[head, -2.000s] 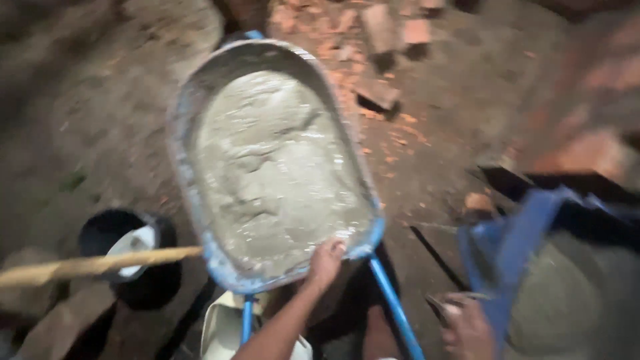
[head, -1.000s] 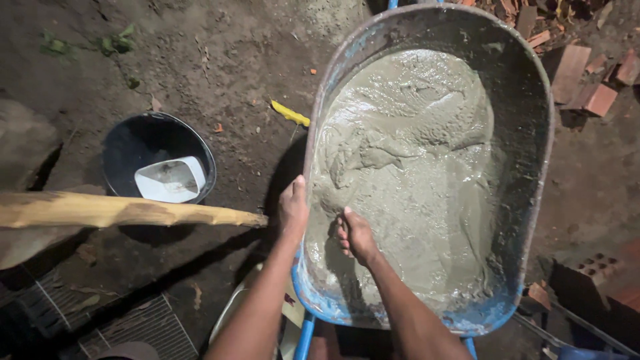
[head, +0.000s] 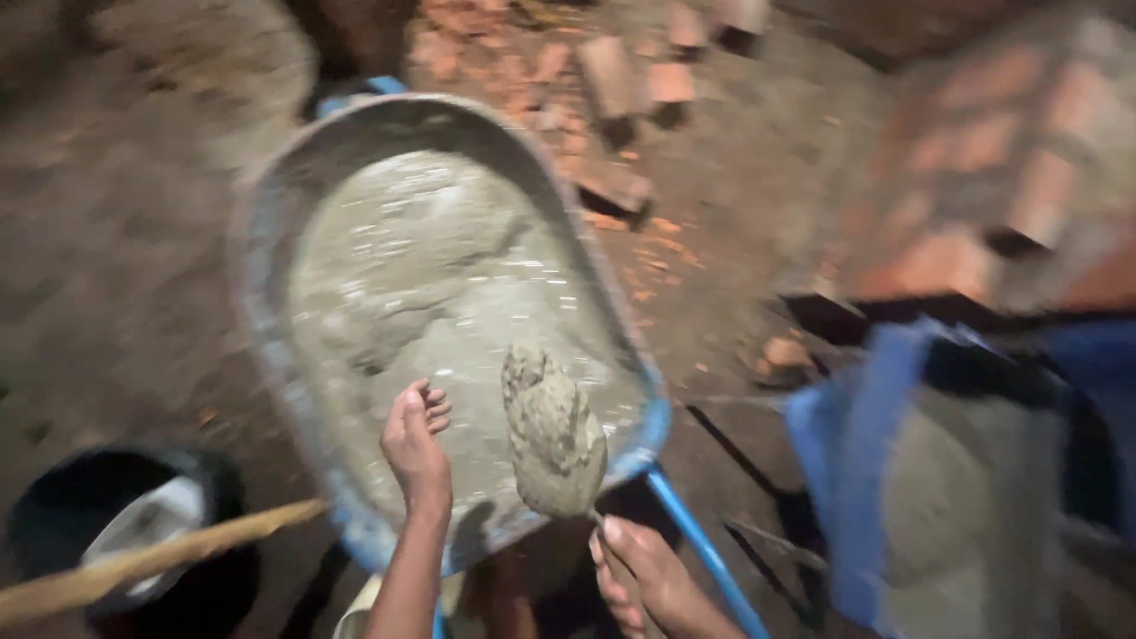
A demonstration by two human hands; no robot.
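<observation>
A blue wheelbarrow (head: 657, 413) full of wet grey mortar (head: 399, 257) fills the middle of the view. My right hand (head: 635, 572) grips the handle of a trowel near the barrow's lower right rim. The trowel's blade lies under a heap of mortar (head: 552, 435), over the near part of the tray. To its left, my left hand (head: 417, 439) is over the mortar, fingers curled and apart from the trowel, with nothing seen in it. The frame is blurred by motion.
A black bucket (head: 44, 497) with a white container (head: 146, 532) stands lower left, a wooden pole (head: 213, 537) crossing it. Broken bricks (head: 612, 80) lie beyond the barrow. At right are a blue-edged container (head: 887, 444) holding grey material and a brick stack (head: 985, 177).
My right hand has moved from inside the tray to its lower right edge, with the mortar-loaded trowel now in plain sight. My left hand has left the left rim. The view has swung right.
</observation>
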